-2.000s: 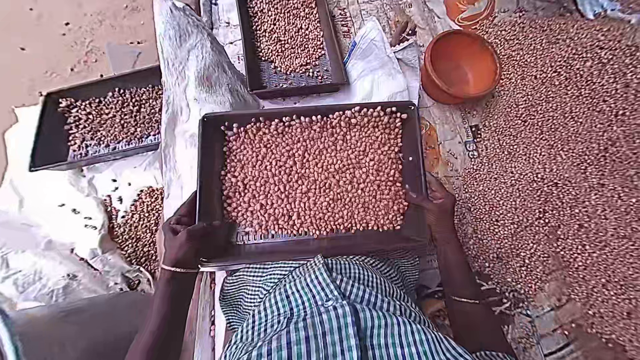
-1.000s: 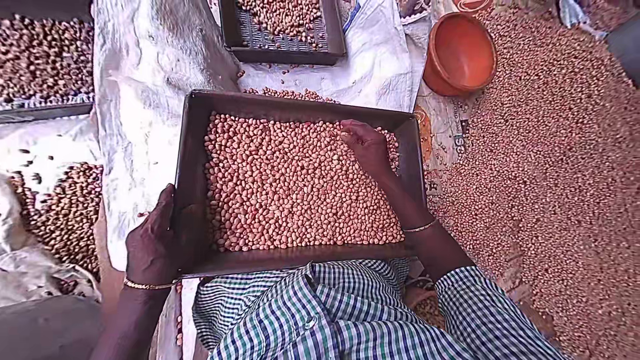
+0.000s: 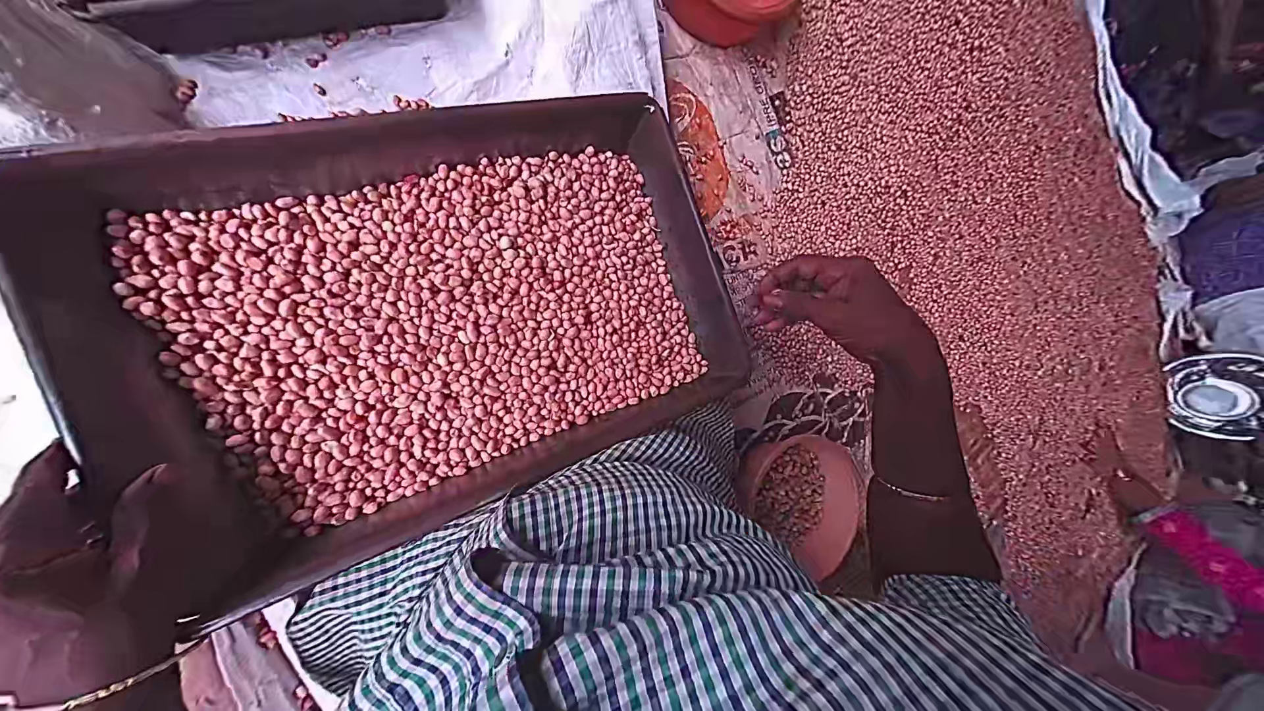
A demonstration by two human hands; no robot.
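A dark rectangular tray (image 3: 671,259) holds a layer of pinkish shelled peanuts (image 3: 425,316) and lies tilted over my checked garment. My left hand (image 3: 89,563) grips its near left corner, with the thumb over the rim. Just off the tray's right edge is my right hand (image 3: 839,301), its fingers bent and close together; whether something small is between them cannot be told. Below that hand stands a clay-coloured pot (image 3: 834,518) with small mixed pieces inside, partly hidden by my forearm.
A wide heap of peanuts (image 3: 948,197) spreads on the right. Another dark tray (image 3: 286,20) and an orange bowl (image 3: 726,25) are at the top. White sheeting (image 3: 513,59) lies beneath. At the right edge are a metal dish (image 3: 1215,395) and another person's arm (image 3: 1136,484).
My right hand has moved from over the peanuts in the tray to beyond its right edge. Two seconds ago both hands held the tray. The view has shifted strongly to the right.
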